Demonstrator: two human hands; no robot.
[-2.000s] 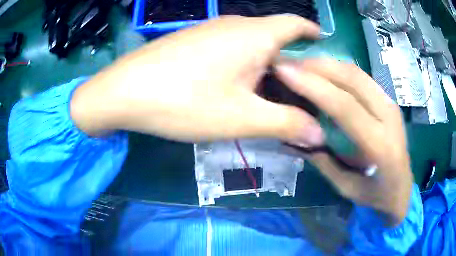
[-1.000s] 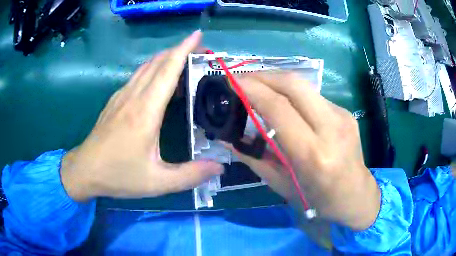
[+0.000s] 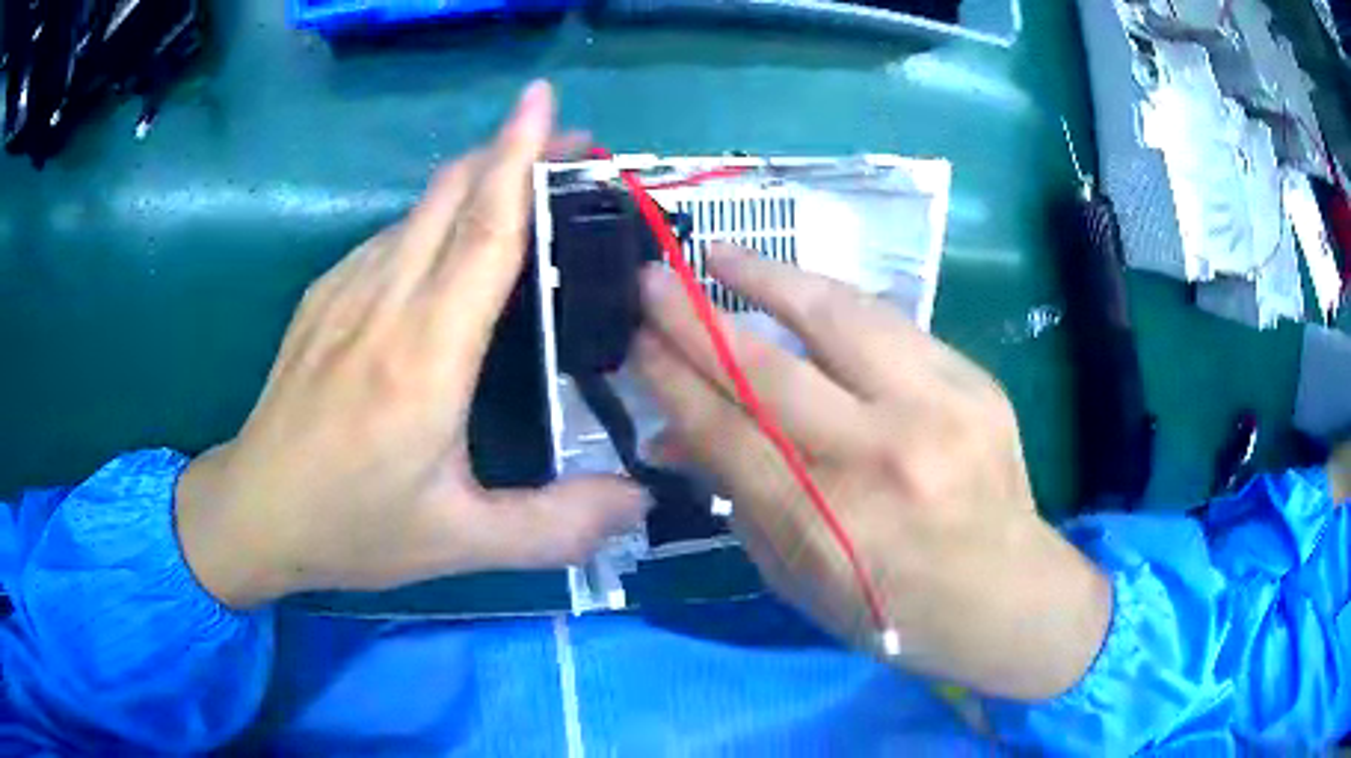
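The white housing half (image 3: 874,222) lies open on the green mat, its slotted grille showing. The black unit (image 3: 596,282) sits inside at its left wall, and its dark lead (image 3: 611,418) runs down towards the housing's lower part. My left hand (image 3: 393,385) holds the housing's left side, fingers along the outer wall and thumb over the lower left part. My right hand (image 3: 874,459) is over the housing with its fingertips at the black unit's right side. The red lead wire (image 3: 756,400) runs from the top edge across my right hand to a small white plug.
An electric screwdriver (image 3: 1108,348) lies right of the housing. Stacked white housings (image 3: 1208,148) are at the upper right. A blue bin (image 3: 422,15) and a pale bin (image 3: 830,18) are at the far edge. Dark units (image 3: 97,67) lie at the upper left.
The black unit has turned from showing its round face to standing narrow against the housing's left wall. My right fingers have shifted slightly left and down, uncovering the grille.
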